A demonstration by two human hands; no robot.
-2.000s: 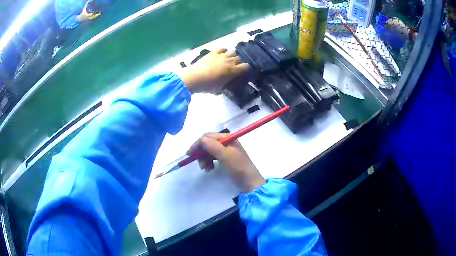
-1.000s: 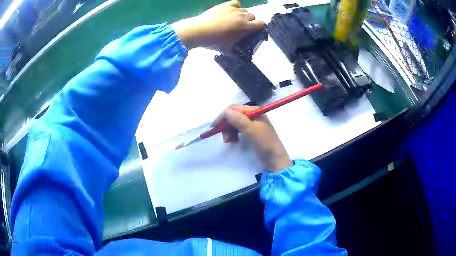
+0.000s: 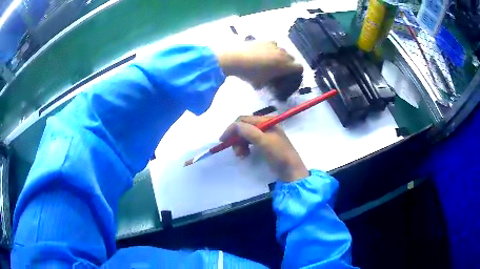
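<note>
My right hand (image 3: 263,142) holds a paintbrush (image 3: 295,110) with a red handle and silver ferrule. Its bristles point down-left, over the white sheet (image 3: 205,184). My left hand (image 3: 268,64) is blurred and closed on a black plastic housing (image 3: 287,86), which shows under and beside the fingers; the rest of it is hidden. Several stacked black housings (image 3: 347,79) lie at the right end of the sheet, just right of my left hand.
A yellow can (image 3: 376,25) stands behind the stack. Black tape pieces (image 3: 166,218) lie along the sheet's edges. The green mat (image 3: 134,210) shows at the left. A wire rack-like area with another red stick (image 3: 421,50) is at the upper right.
The black housing that lay under my left hand is now held in it, and the hand has moved down and right. The brush is still in my right hand, nearly unmoved since a second ago.
</note>
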